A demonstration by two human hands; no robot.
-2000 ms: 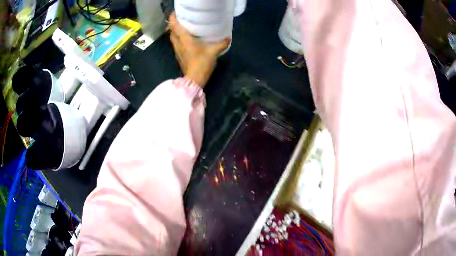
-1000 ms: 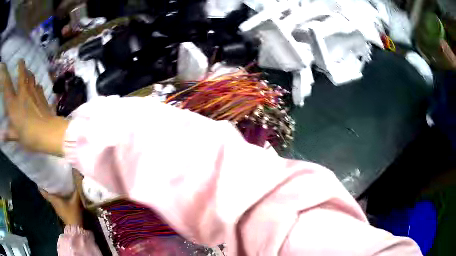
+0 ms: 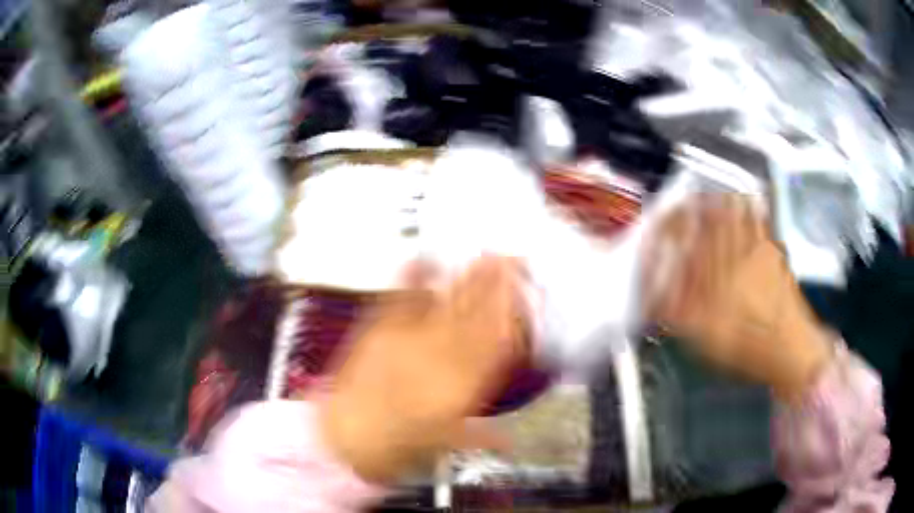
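Note:
A white plastic part, strongly blurred, is between my two hands at the middle of the view; its exact shape cannot be told. My left hand is at its left side with fingers against it. My right hand grips its right side. A bowl-like white shell shows just above my left hand; whether it is joined to the part is not clear. Red-blue wire leads lie below and behind my left hand.
Stacked white shells stand at the upper left. A carton with white parts is behind my left hand. Orange-red wires, black heads and white brackets lie beyond. A blue crate is at the lower left.
Both hands have left the stacked white shells at the left and are now at the middle with a white part between them. The view has shifted, and the stack stands free of my hands.

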